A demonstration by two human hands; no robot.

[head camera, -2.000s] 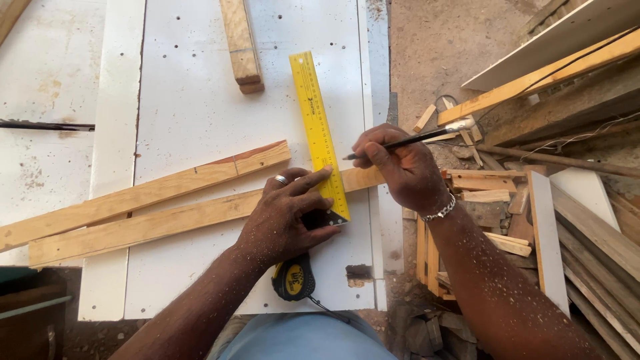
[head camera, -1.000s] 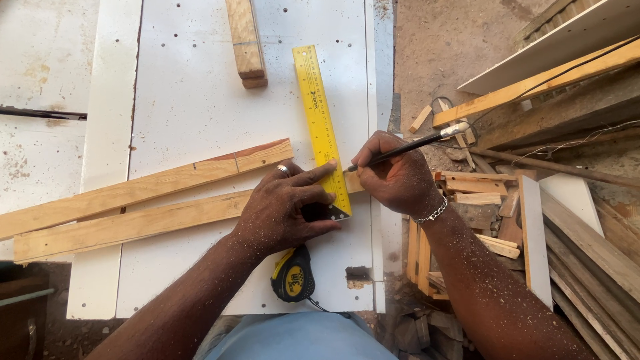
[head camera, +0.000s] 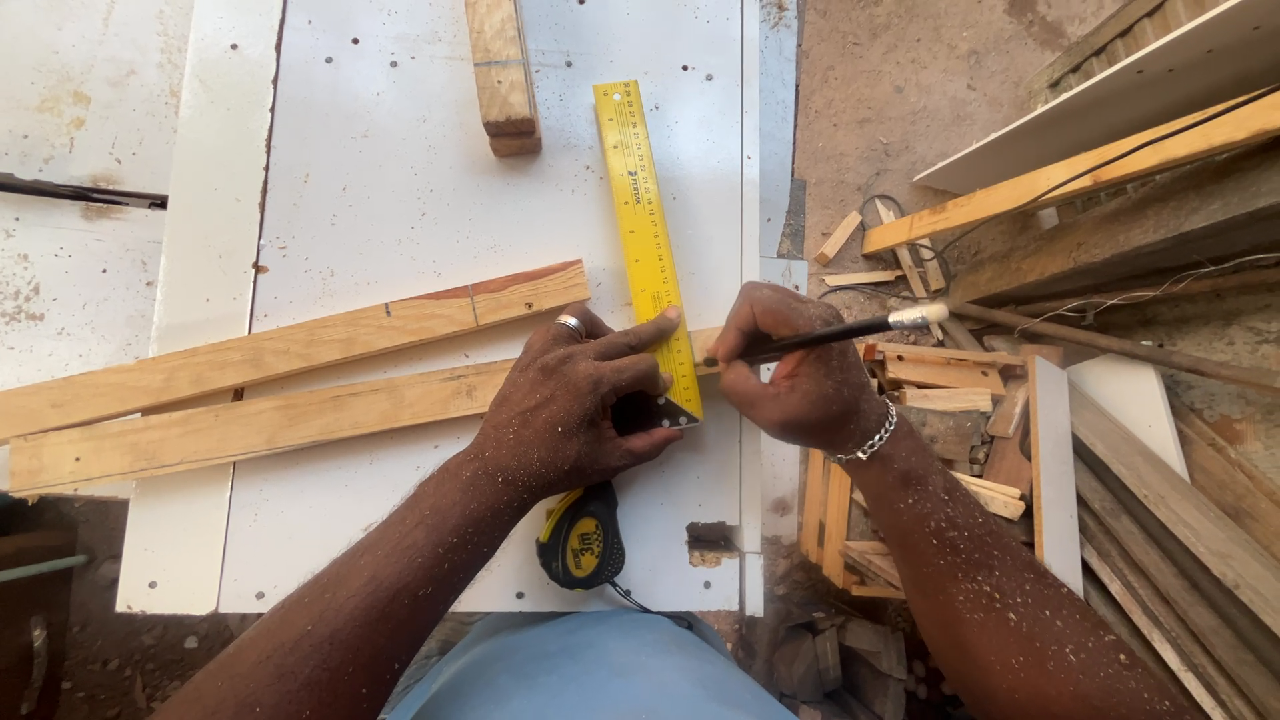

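Observation:
My left hand [head camera: 590, 395], with a ring on one finger, holds a yellow try square [head camera: 640, 200] across a wooden strip [head camera: 400, 395]; the square's dark stock is partly hidden under my fingers. In my right hand [head camera: 800, 370] is a black pencil [head camera: 825, 338], its tip low against the strip just right of the blade. A second wooden strip [head camera: 440, 308], bearing pencil lines, lies at an angle behind the first. Below my left hand a black and yellow tape measure [head camera: 582, 540] rests on the white worktop [head camera: 350, 560].
Stacked short wooden pieces [head camera: 505, 90] lie at the worktop's far side. Offcuts [head camera: 945, 375] fill a wooden crate [head camera: 825, 515] on the right, beside long boards [head camera: 1170, 470]. A dark cable [head camera: 1100, 165] crosses a timber. A hole [head camera: 712, 540] breaks the worktop near its front right corner.
My right hand has lowered the pencil from above the strip to beside the square's blade. The pencil lies at a flatter angle than a second ago. My left hand still holds the square.

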